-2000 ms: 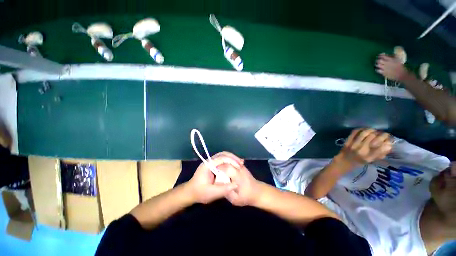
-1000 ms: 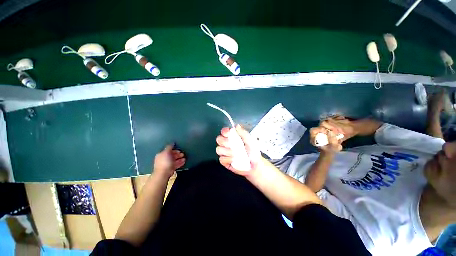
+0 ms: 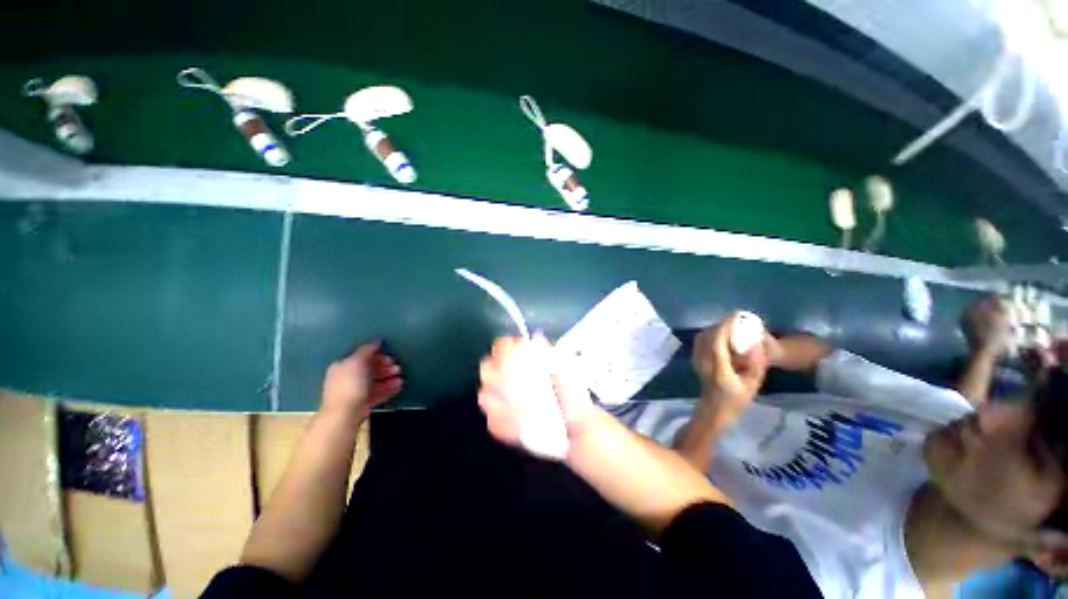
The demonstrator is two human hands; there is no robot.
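My right hand (image 3: pixel 515 392) is closed around a white oval body (image 3: pixel 541 410), overexposed and bright, above the bench's front edge. Its white cord loop (image 3: pixel 498 295) sticks up and to the left from the top of the hand. My left hand (image 3: pixel 361 380) is apart from it, at the bench's front edge on the left, with its fingers curled. A small dark spot shows at its fingertips; I cannot tell whether it is a held piece. A white sheet with small marks (image 3: pixel 621 345) lies on the bench just right of my right hand.
Several corded charms (image 3: pixel 381 135) lie on the green belt (image 3: pixel 469 152) behind the pale rail (image 3: pixel 445 211). A neighbour at right holds a white oval (image 3: pixel 746 332). Cardboard boxes (image 3: pixel 199 491) stand below left. Another hand shows at far right.
My hands, clasped together at first, have separated; my right hand keeps the oval, my left is off to the left. The view has turned. The neighbour's white oval is now raised in one hand.
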